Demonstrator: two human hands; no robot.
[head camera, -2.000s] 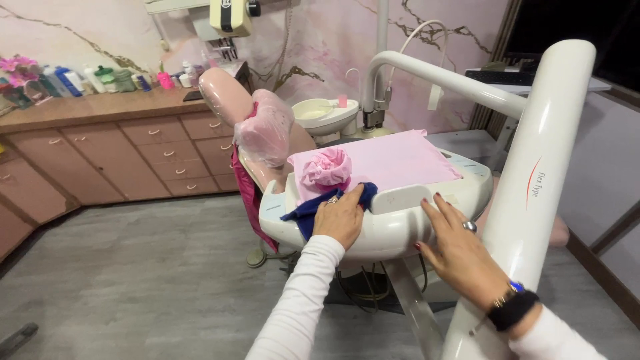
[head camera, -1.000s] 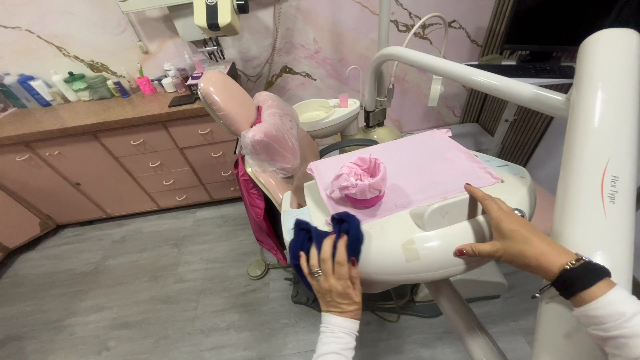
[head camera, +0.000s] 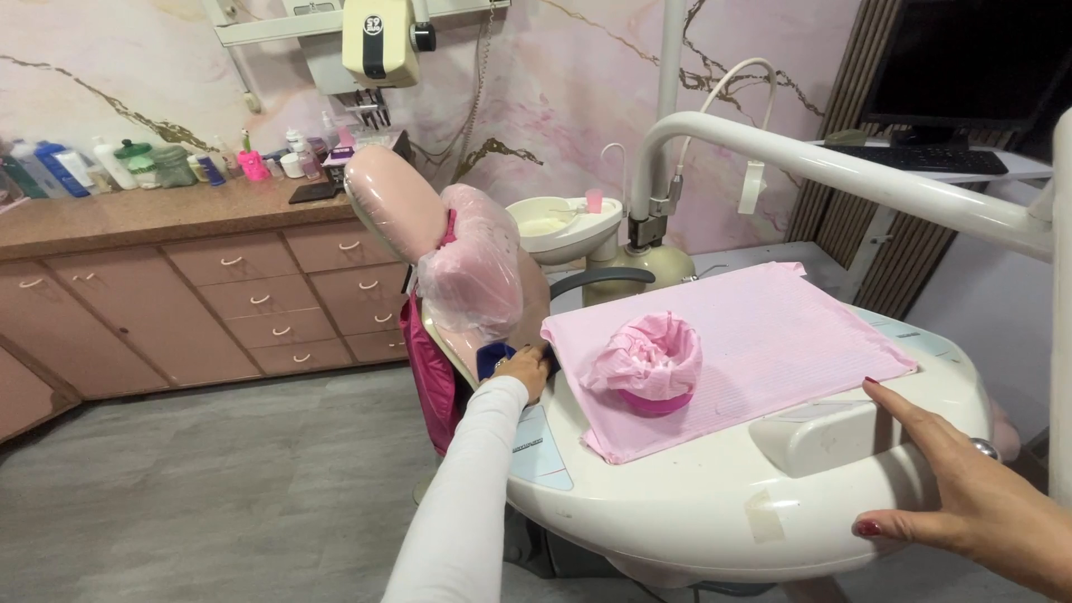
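My left hand (head camera: 526, 372) is on a dark blue cloth (head camera: 496, 358) at the left edge of the white dental delivery unit (head camera: 687, 511); its fingers are partly hidden. Thumb and fingers apart, my right hand (head camera: 942, 473) rests at the unit's front right edge by the handle recess, holding nothing. A pink disposable bib (head camera: 754, 335) covers the unit's top. On the bib stands a bright pink round container (head camera: 657, 400) lined with crumpled pink material (head camera: 649, 356).
Behind the unit is a pink dental chair (head camera: 394, 201) with a plastic-wrapped cushion (head camera: 473, 260). A spittoon bowl (head camera: 565, 226) holds a pink cup (head camera: 594, 200). The white support arm (head camera: 837, 172) crosses above the unit. Bottles line the wooden counter (head camera: 151, 213); a keyboard (head camera: 925, 157) lies at right.
My left hand has moved with the blue cloth from the unit's front edge around to its far left side. My right hand stays by the unit's front right edge.
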